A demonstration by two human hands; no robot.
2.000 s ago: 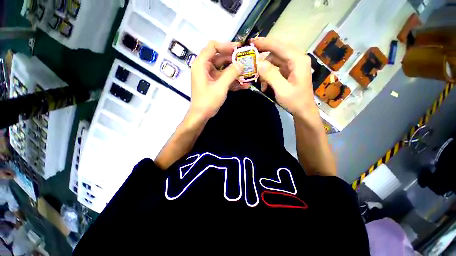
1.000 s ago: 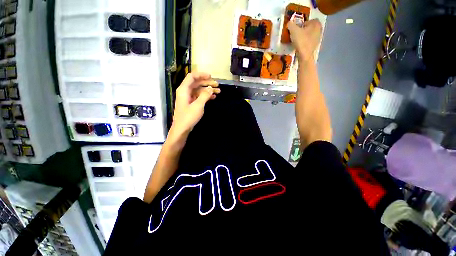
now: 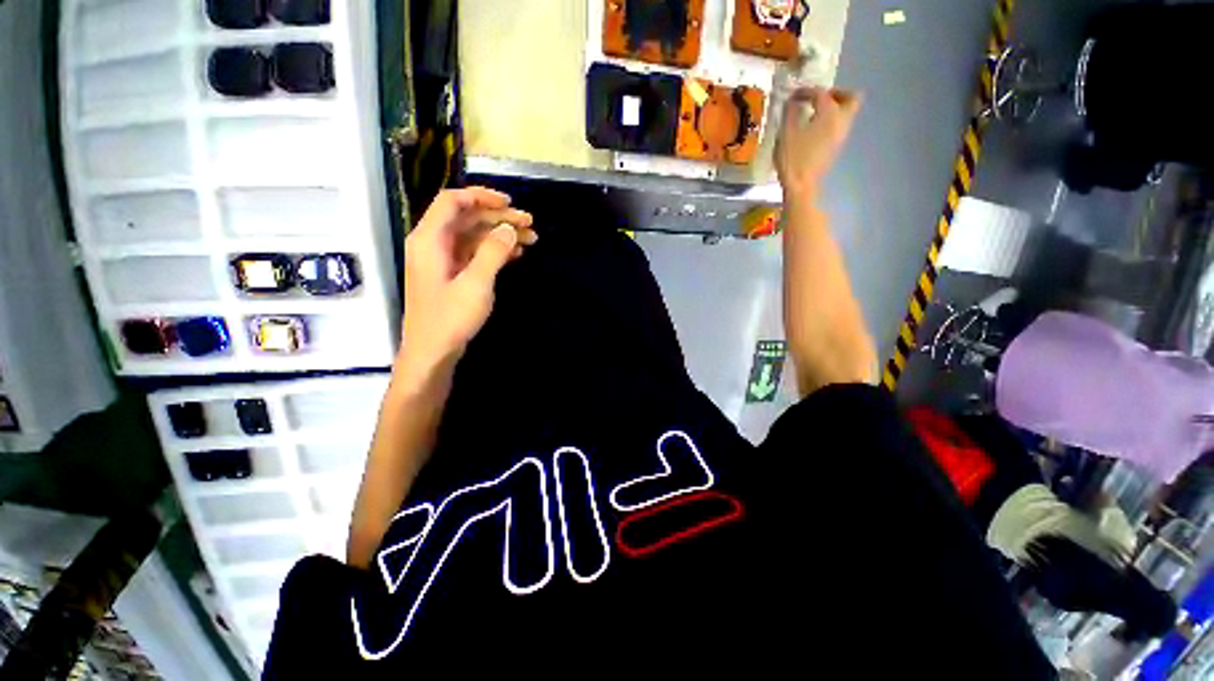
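A watch case with a pale rim (image 3: 776,11) sits in the far right orange fixture (image 3: 764,43), at the top edge of the view. My right hand (image 3: 813,144) is just below and right of this fixture, off the case, with fingers bent and nothing seen in them. My left hand (image 3: 455,273) hovers left of the machine table's front edge, fingers loosely curled, with no part visible in it. A second orange fixture (image 3: 652,29), a black fixture (image 3: 634,112) and another orange fixture (image 3: 720,123) stand nearby.
A white blister tray (image 3: 153,286) at left holds dark covers (image 3: 270,69) and several watch cases (image 3: 278,334). Another tray (image 3: 288,393) is below it. The machine front panel (image 3: 679,213) has an orange-red button. A person in lilac (image 3: 1098,386) is at right.
My right hand has let go of the case in the far right fixture and drawn back towards me. The view has shifted, so fixtures and trays sit higher and further left.
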